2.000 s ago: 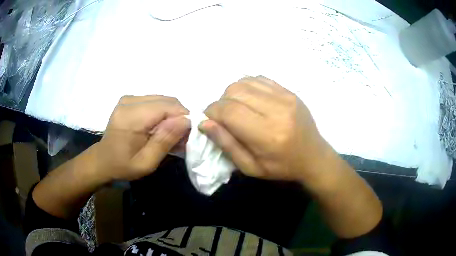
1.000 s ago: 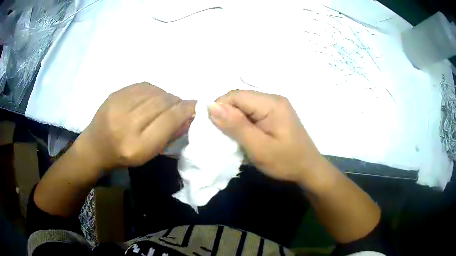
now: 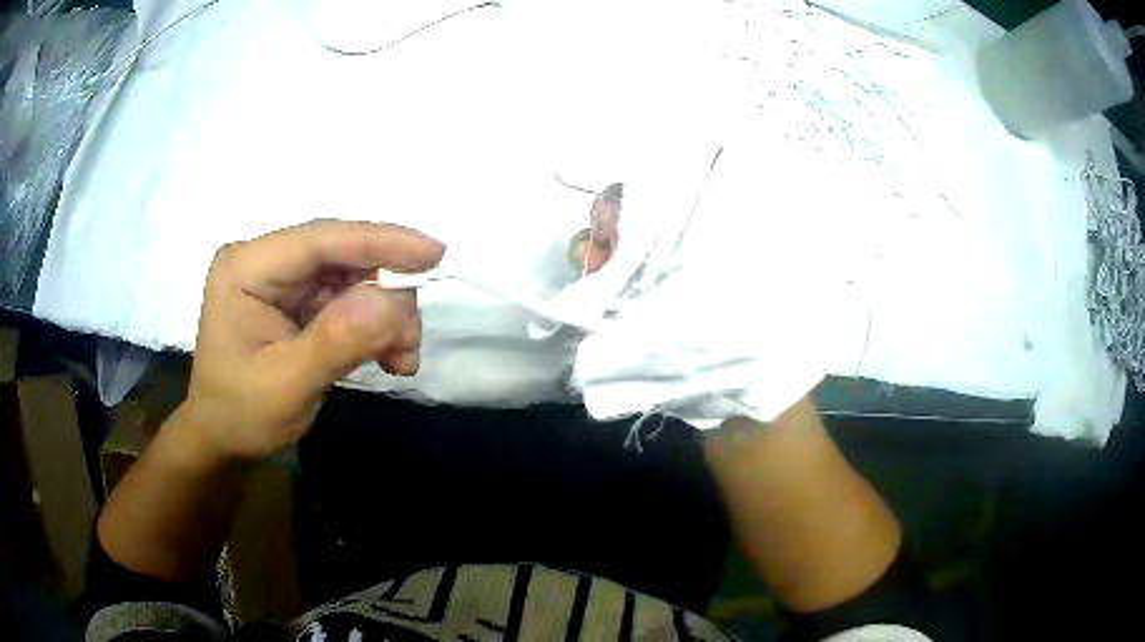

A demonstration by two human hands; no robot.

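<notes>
My left hand pinches the white end of a thin white cable between thumb and fingers, left of centre. The cable runs right to the white wiping rag. The rag drapes over most of my right hand; only reddish fingertips and the wrist show. The covered fingers appear to hold the rag around the cable, though their grip is mostly hidden. The large white cloth lies below, glaring white.
A translucent white bottle stands at upper right. Thin strands lie on the cloth near it. A tangled cable heap is at the right edge. Clear plastic bags are at upper left. Cardboard shows at lower left.
My hands have moved apart. The rag has gone right and now covers my right hand, and a length of cable shows between the hands. The view has shifted slightly.
</notes>
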